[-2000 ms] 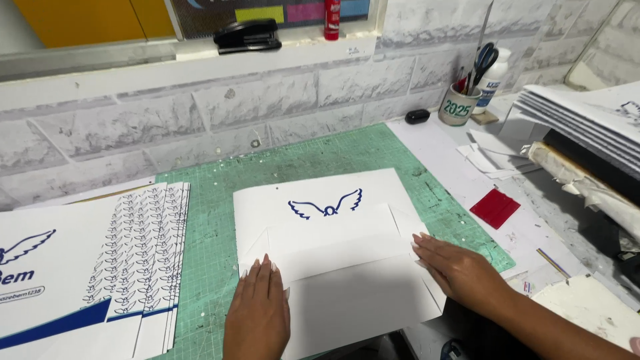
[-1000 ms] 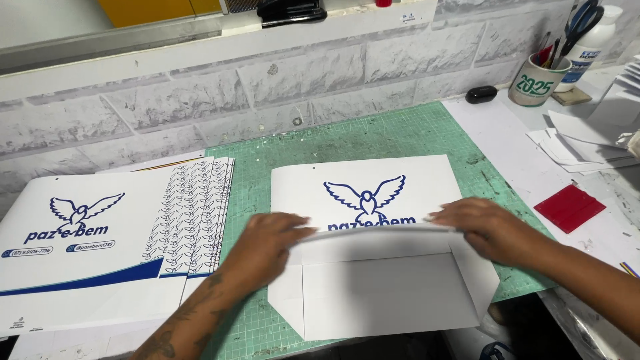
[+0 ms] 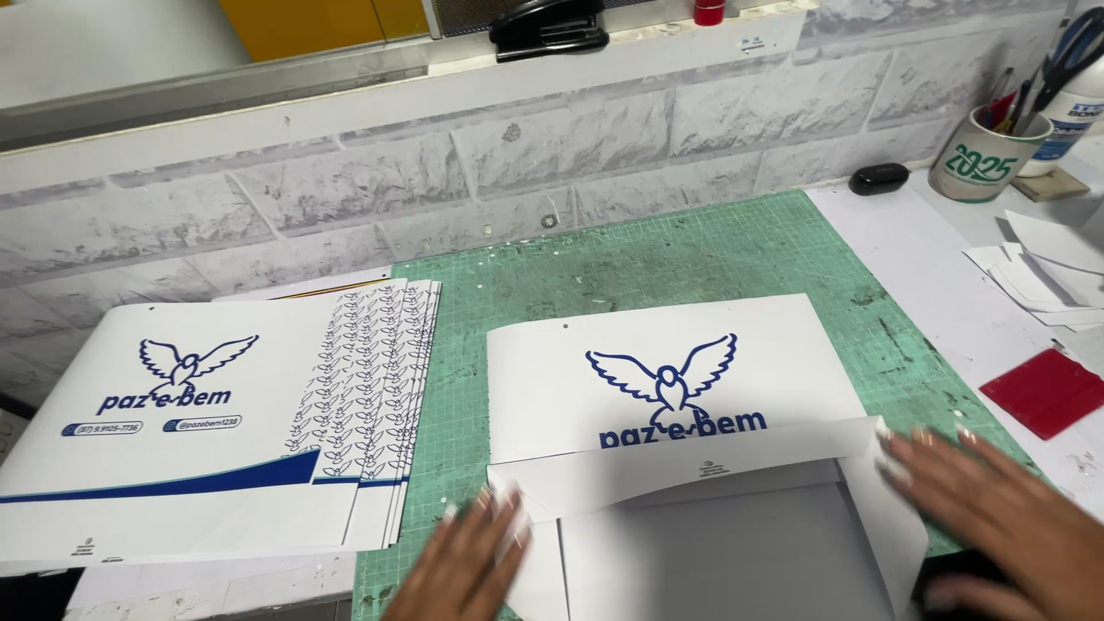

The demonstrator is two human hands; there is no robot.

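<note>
A white paper bag (image 3: 655,371) with a blue winged logo lies flat on the green cutting mat (image 3: 647,259). Its near end is folded open, with a flap (image 3: 681,470) turned over the lower part of the logo and a grey-shaded panel (image 3: 716,552) nearest me. My left hand (image 3: 474,552), blurred, is at the left corner of the fold, fingers extended. At the right corner, my right hand (image 3: 992,509) has its fingers spread, the tips at the paper's edge. Neither hand grips anything. A stack of printed paper sheets or bags (image 3: 198,414) lies to the left.
A red flat square piece (image 3: 1044,392) lies on the right, near loose paper scraps (image 3: 1035,267). Behind them stand a cup (image 3: 983,168) of tools with scissors (image 3: 1078,52) and a white bottle (image 3: 1065,129). A black stapler or punch (image 3: 548,30) rests on the ledge.
Both hands have moved away from the raised middle edge to the corners of the folded end. The flap held up a second ago now lies lower, turned over part of the logo.
</note>
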